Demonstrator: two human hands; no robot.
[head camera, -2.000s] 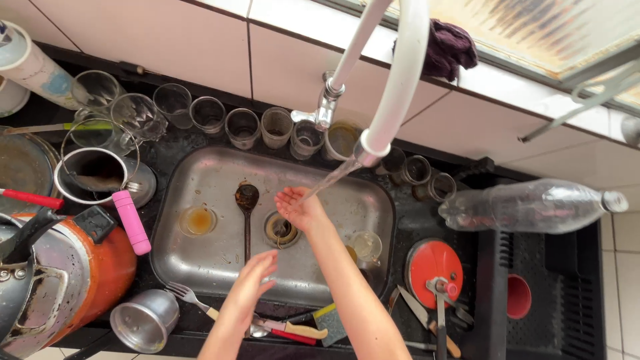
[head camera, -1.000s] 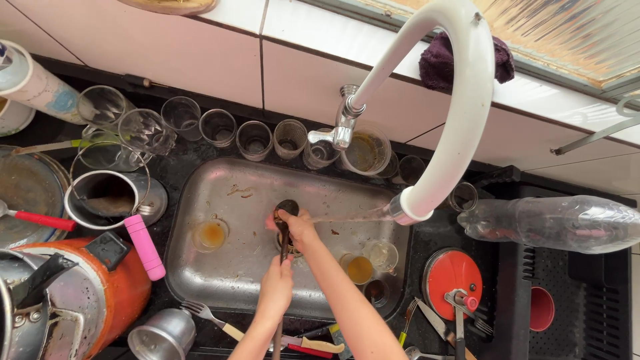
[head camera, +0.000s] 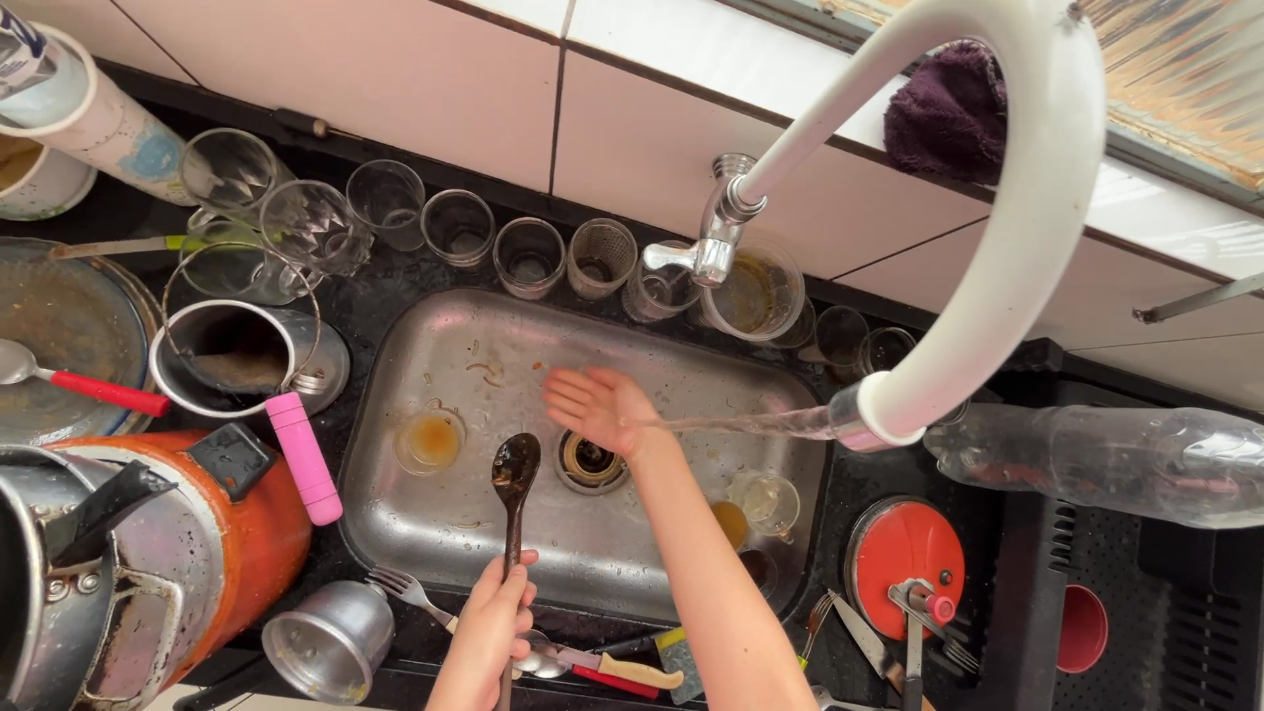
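Note:
My left hand (head camera: 491, 617) grips the handle of a dark brown spoon (head camera: 515, 469), whose soiled bowl points up over the left half of the stainless steel sink (head camera: 395, 513). To its right, my right hand (head camera: 597, 410) is spread palm up beside the drain (head camera: 592, 462), holding nothing. A thin stream of water from the white curved faucet (head camera: 879, 410) reaches this hand near the wrist. A small clear cup with orange-brown liquid (head camera: 432, 439) stands at the sink's left, and a clear cup (head camera: 770, 504) lies at its right. Food scraps dot the basin.
Several glasses (head camera: 528, 257) line the wall behind the sink. An orange pot (head camera: 247, 533), a metal mug (head camera: 232, 360) and an aluminium cup (head camera: 331, 642) crowd the left. Knives (head camera: 632, 671) and a fork (head camera: 405, 590) lie in front; a red lid (head camera: 904, 563), plastic bottle (head camera: 1106, 459) and black dish rack (head camera: 1165, 612) stand right.
One second ago both hands were together on the spoon under the water; now my right hand is off it and spread. Two seconds ago the spoon lay in the sink and both hands were empty.

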